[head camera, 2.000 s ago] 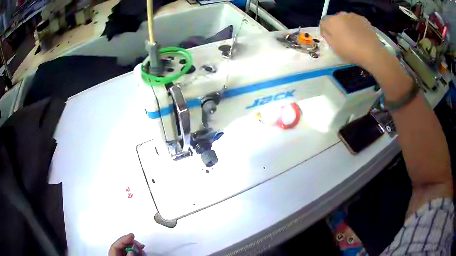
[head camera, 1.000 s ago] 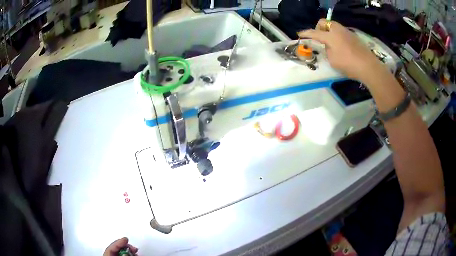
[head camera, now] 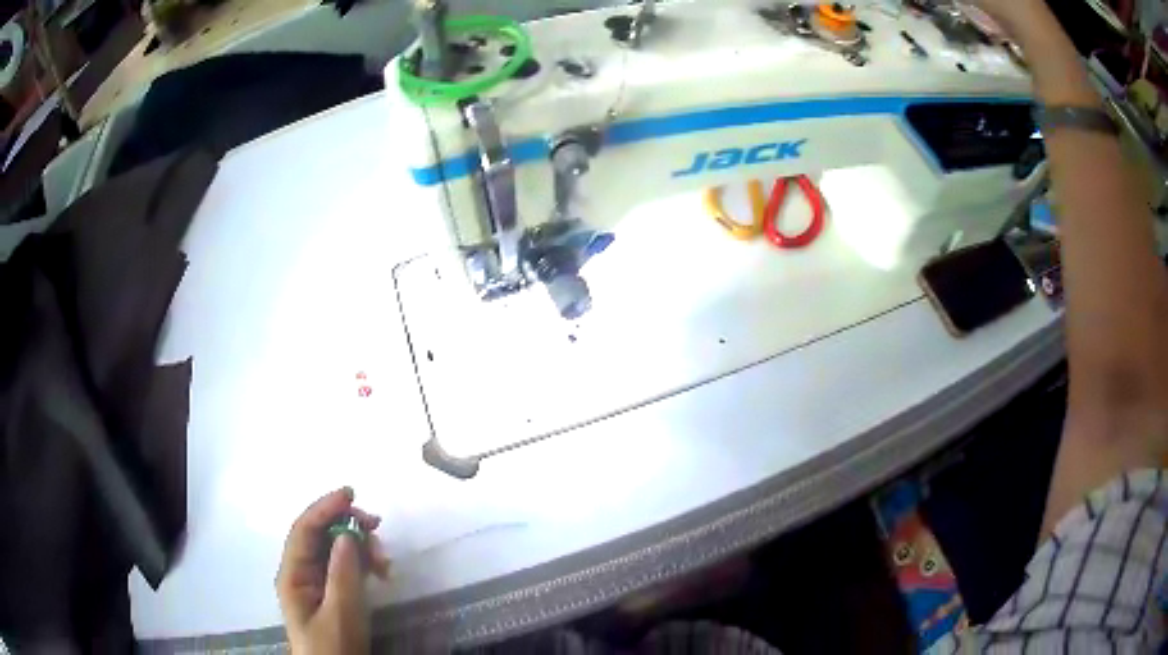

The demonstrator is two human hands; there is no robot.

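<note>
A white sewing machine head (head camera: pixel 845 128) with a blue stripe and "JACK" lettering stands on the white table. Its presser foot area (head camera: pixel 500 275) shows under bright light. My left hand (head camera: pixel 336 563) is at the table's lower left and pinches a small green item (head camera: pixel 346 527), perhaps a bobbin or snips. A thin thread line (head camera: pixel 474 528) trails on the table to its right. My right arm reaches to the top right; my right hand (head camera: pixel 1012 15) is mostly cut off by the upper edge, and what its fingers do is hidden.
Dark fabric (head camera: pixel 90 384) lies heaped at left. A green ring (head camera: pixel 468 62) sits on the head. Red (head camera: pixel 795 213) and orange-yellow loop handles show in front of the head. A phone (head camera: pixel 977 285) lies at right. A grey marked strip (head camera: pixel 615 553) runs along the front edge.
The view has tilted down, so the machine sits higher in the picture. My left hand now shows more fully with the green item. My right hand has slid mostly past the top edge.
</note>
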